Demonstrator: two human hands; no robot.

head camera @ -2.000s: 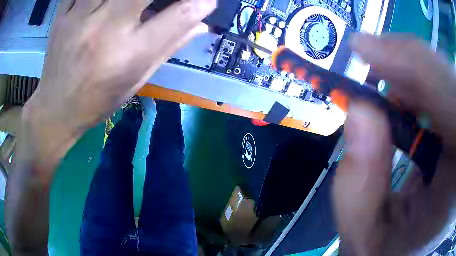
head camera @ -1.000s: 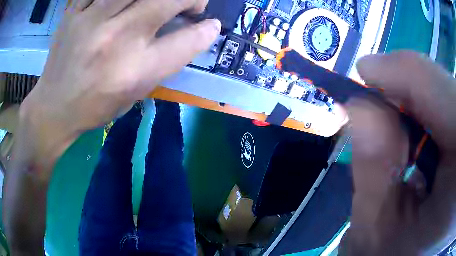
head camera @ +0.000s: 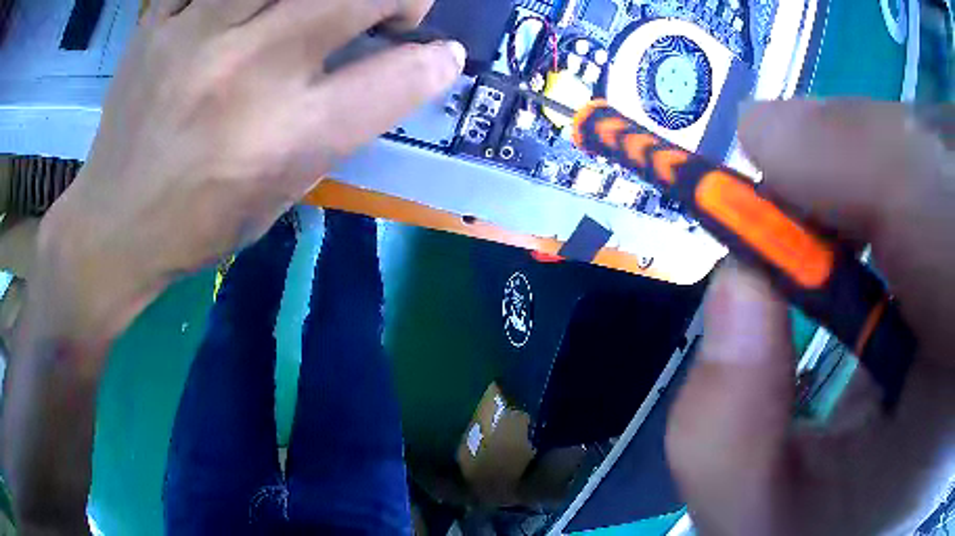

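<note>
An open laptop base shows its motherboard (head camera: 503, 99), a round fan (head camera: 675, 82) and a yellow round part (head camera: 565, 89). My right hand (head camera: 827, 345) holds a black and orange screwdriver (head camera: 723, 204). Its thin shaft points up-left over the board, and its tip ends near the black part by my left thumb; contact cannot be made out. My left hand (head camera: 236, 126) lies over the laptop's left side, thumb and fingers bent around the edge of a black part (head camera: 471, 31). Whether it grips that part is unclear. Both hands are partly blurred.
The fixture's white front rail (head camera: 461, 194) has an orange strip (head camera: 393, 209) below it. A small black pad (head camera: 585, 239) overhangs the rail, with a red knob partly behind it. My legs, a brown carton (head camera: 494, 440) and dark surfaces lie below. A ribbed part (head camera: 42, 186) is at left.
The screwdriver has turned in my right hand, so its orange grip now faces up, and my right thumb has shifted. My left thumb has moved slightly right since the earliest frame.
</note>
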